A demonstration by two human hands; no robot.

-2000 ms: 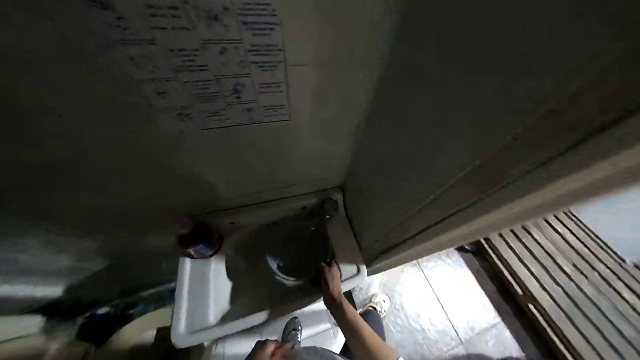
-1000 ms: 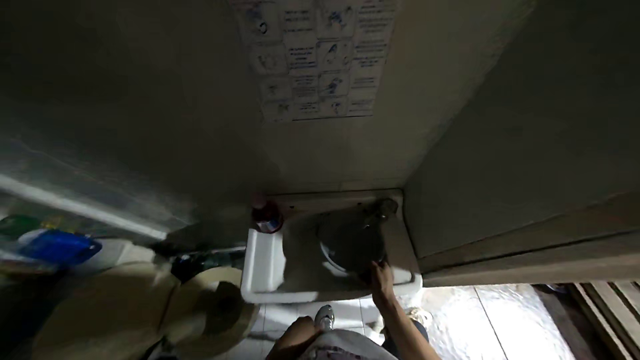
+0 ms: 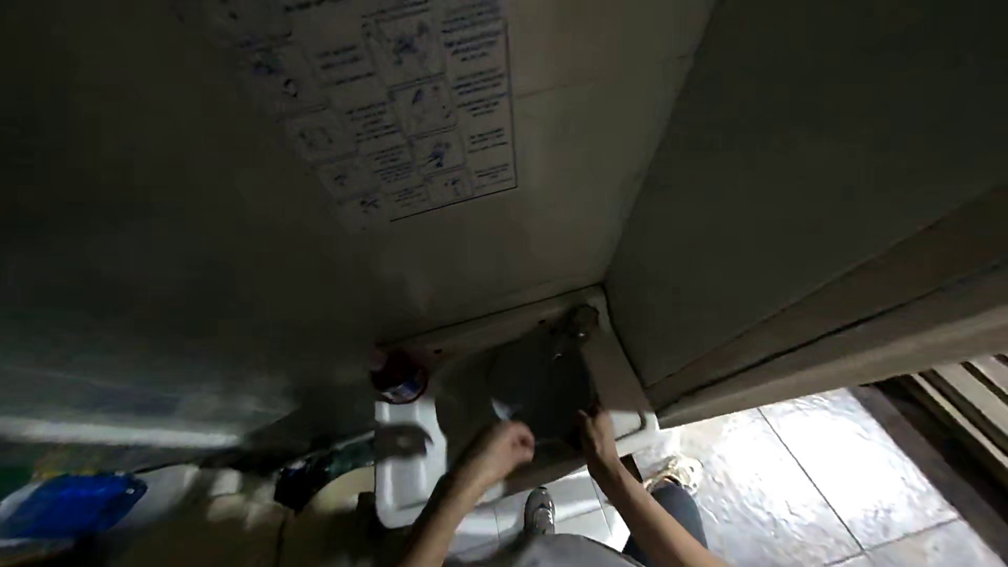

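Observation:
A white sink (image 3: 411, 465) stands against the wall, with a faucet (image 3: 583, 321) at its back right corner. Inside the basin is a dark, round vessel (image 3: 543, 386), perhaps a pan or bowl; its exact kind is unclear in the dim light. My right hand (image 3: 598, 433) is closed on its right edge. My left hand (image 3: 504, 447) is over the front of the basin with its fingers curled, at the near left side of the vessel; whether it holds anything is hidden by blur. A red container with a label (image 3: 400, 378) sits on the sink's back left corner.
A printed sheet with drawings and writing (image 3: 425, 102) hangs on the wall. At the lower left lie a blue plastic item (image 3: 75, 504) and dark objects. A wall closes in the right side. Below are floor tiles (image 3: 787, 480), my shoes (image 3: 540, 508) and a slatted wooden piece (image 3: 969, 394).
My left hand has come up from near my lap to over the basin. My right hand stays at the vessel's right edge. The view has shifted.

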